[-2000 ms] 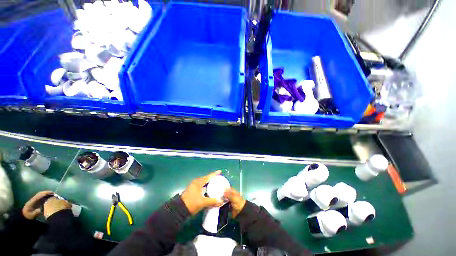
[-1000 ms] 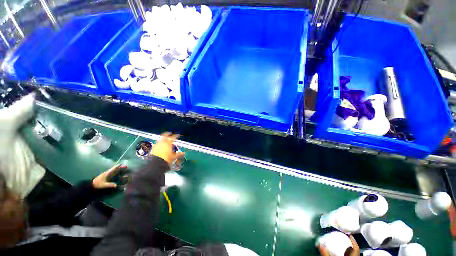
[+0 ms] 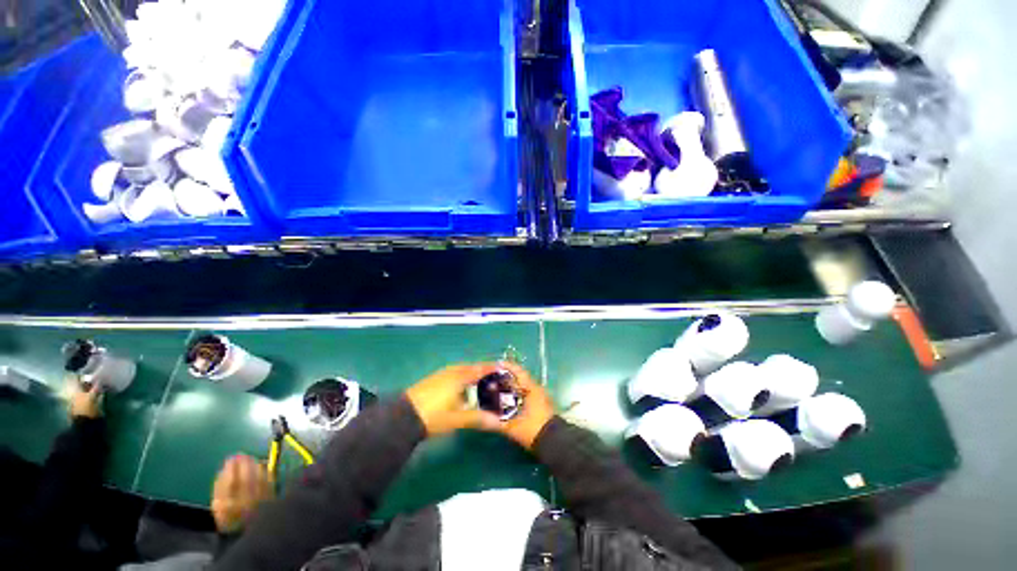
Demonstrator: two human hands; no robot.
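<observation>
A part-assembled white unit (image 3: pixel 500 394) stands between my two hands, its open end up, showing dark and coppery insides. My left hand (image 3: pixel 455 399) wraps its left side and my right hand (image 3: pixel 529 410) wraps its right side. To the left, other open-ended white units stand or lean on the bench: one near my left forearm (image 3: pixel 331 403), one further left (image 3: pixel 228 363). Closed white units (image 3: pixel 758 446) with rounded domes are grouped to the right. The lower part of the held unit is hidden by my hands.
Yellow-handled nippers (image 3: pixel 289 444) lie left of my forearm, near a co-worker's hand (image 3: pixel 240 491). Another hand (image 3: pixel 85 399) touches a unit (image 3: pixel 108 368) at far left. Blue bins (image 3: pixel 379 218) stand above the bench. A lone white unit (image 3: pixel 855 311) stands far right.
My left hand has come back from the left-side units, and an open unit is now between both hands. My right hand has left the closed units, where one more now lies. The view has swung right.
</observation>
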